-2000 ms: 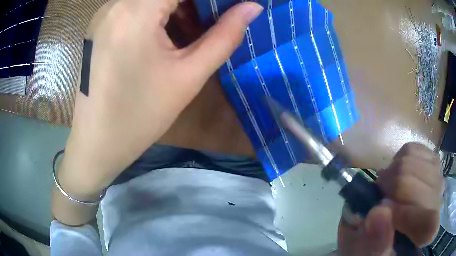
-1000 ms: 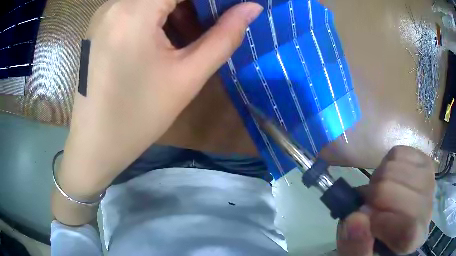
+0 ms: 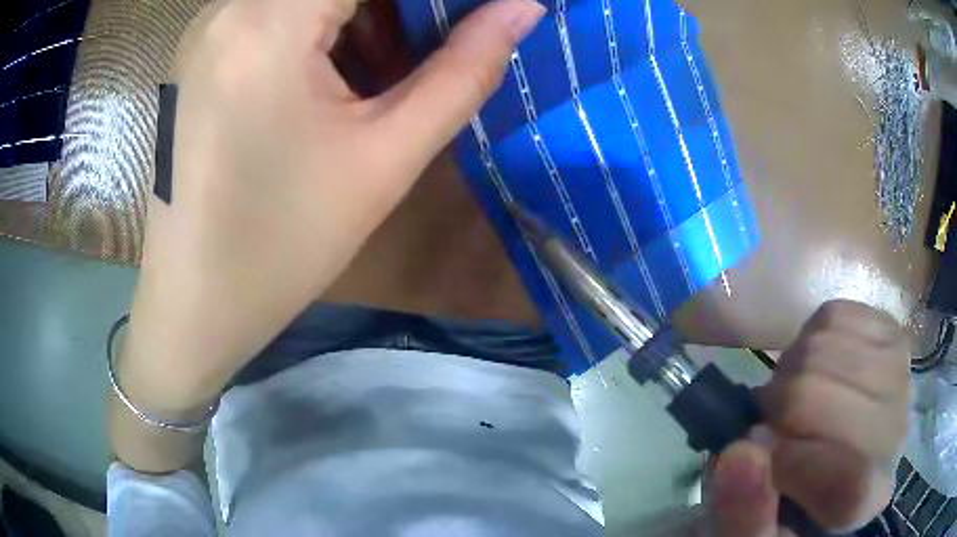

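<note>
The joined solar cell pieces (image 3: 619, 147) are bright blue with pale busbars and are held up above the tabletop at the upper centre. My left hand (image 3: 315, 136) grips their upper left, with its thumb on top; the other fingers are hidden. My right hand (image 3: 824, 430) is shut on the black handle of the soldering iron (image 3: 598, 294) at the lower right. The iron's pointed tip is at the leftmost busbar, near the left edge of the cells. The tip is slightly blurred, so I cannot tell if it touches.
The glossy tan tabletop (image 3: 798, 189) lies behind the cells. A pile of tabbing ribbon (image 3: 899, 157) is at the right. Dark striped cell assemblies (image 3: 37, 79) lie at the far left. A black holder with a yellow piece (image 3: 942, 226) is at the right edge.
The soldering iron and my right hand have moved left from the middle of the cells to the leftmost busbar, then slightly further up-left. My left hand has barely moved.
</note>
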